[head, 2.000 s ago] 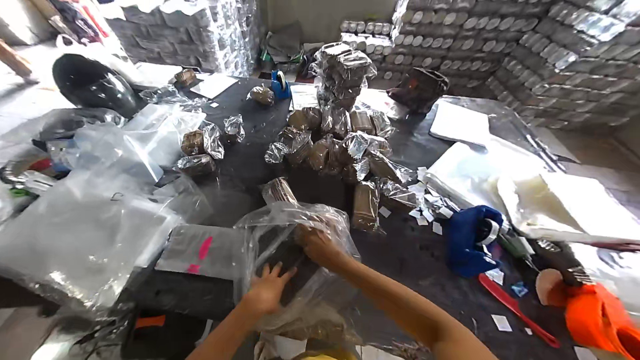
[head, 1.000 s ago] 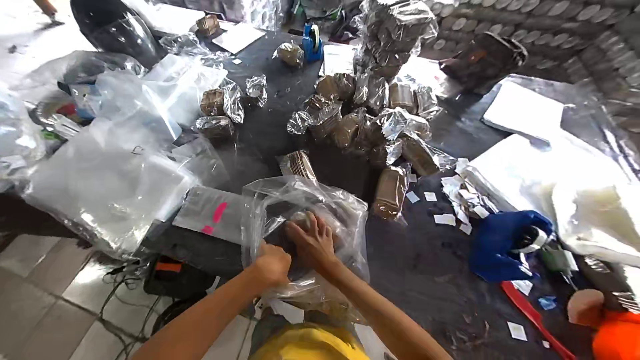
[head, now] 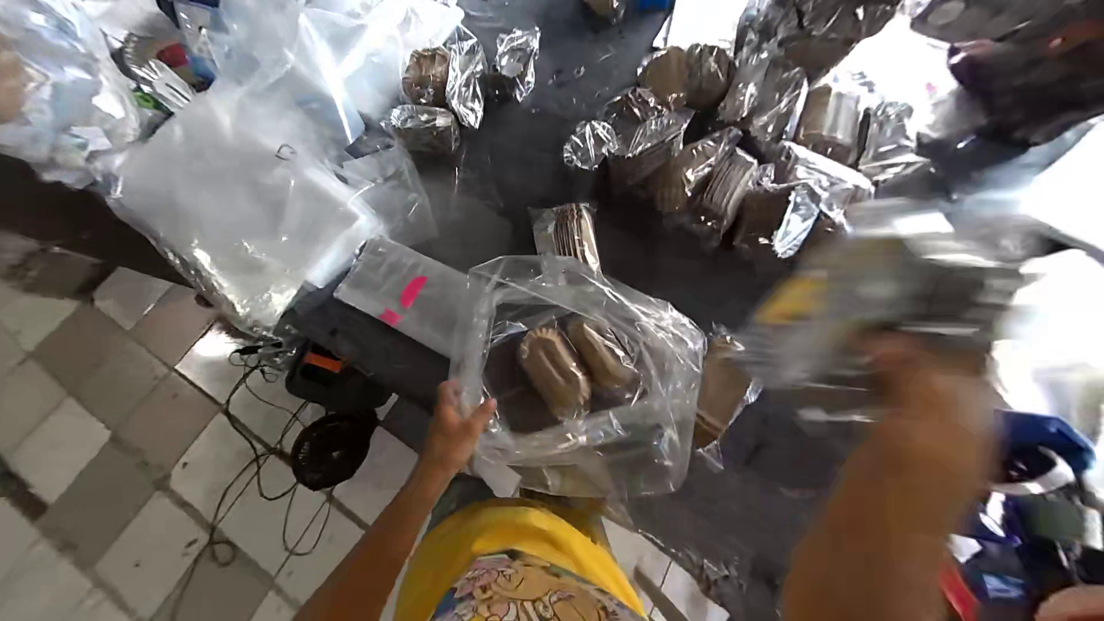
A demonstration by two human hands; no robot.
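Note:
My left hand (head: 457, 431) pinches the left rim of a large clear plastic bag (head: 664, 345) that lies open in front of me. Inside the bag rest brown, ridged-edge bundles (head: 554, 371) in clear wrap. My right hand (head: 914, 371) is off to the right, blurred by motion, beside a blurred shiny wrapped thing; whether it grips this I cannot tell. Just beyond the bag sits a small wrapped stack (head: 567, 235), and another wrapped bundle (head: 720, 392) lies against its right side.
Several wrapped brown bundles (head: 724, 177) are heaped farther back on the dark table. Flat clear bags (head: 233, 190) lie at left, near a sheet with pink marks (head: 405, 289). A black device (head: 332, 375) and cables are at lower left above the tiled floor. A blue item (head: 1048, 440) lies at right.
My right hand has moved out of the bag to the right. The bundles inside the bag now show. My left hand remains at the bag's left edge. The view has shifted closer and downward.

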